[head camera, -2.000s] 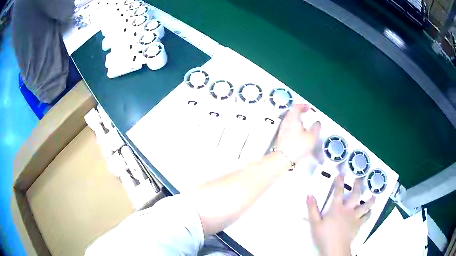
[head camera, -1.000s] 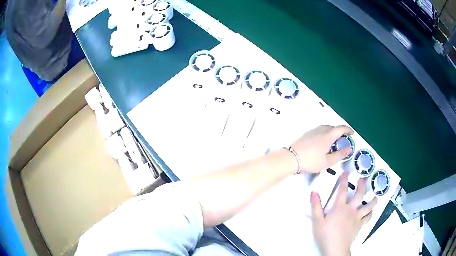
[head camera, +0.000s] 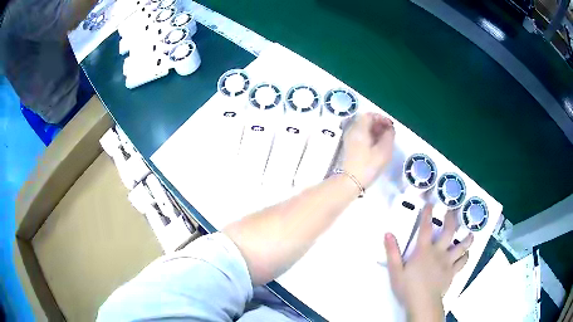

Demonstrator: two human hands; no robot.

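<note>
Four white handheld fans (head camera: 303,99) lie in a slanting row on the white sheet (head camera: 195,151), round heads toward the belt. Three more white fans (head camera: 451,190) lie at the right end of the sheet. My left hand (head camera: 367,148) is over the sheet between the two groups, close to the fourth fan; its fingers are curled and blurred, and whether it holds anything is unclear. My right hand (head camera: 430,261) lies spread over the handles of the right group, fingertips near the dark oval panels, covering parts of the handles.
An open brown carton (head camera: 94,233) with white fans along its edge is at lower left. A close-packed row of fans (head camera: 183,58) lies on the dark green bench. Beyond the sheet is the green belt (head camera: 377,56). A pale post (head camera: 540,226) is at right, and a person (head camera: 41,56) at upper left.
My left hand was on the head of the nearest fan in the right group; it has moved left and away, off that fan, and its fingers have curled. My right hand stays on the handles.
</note>
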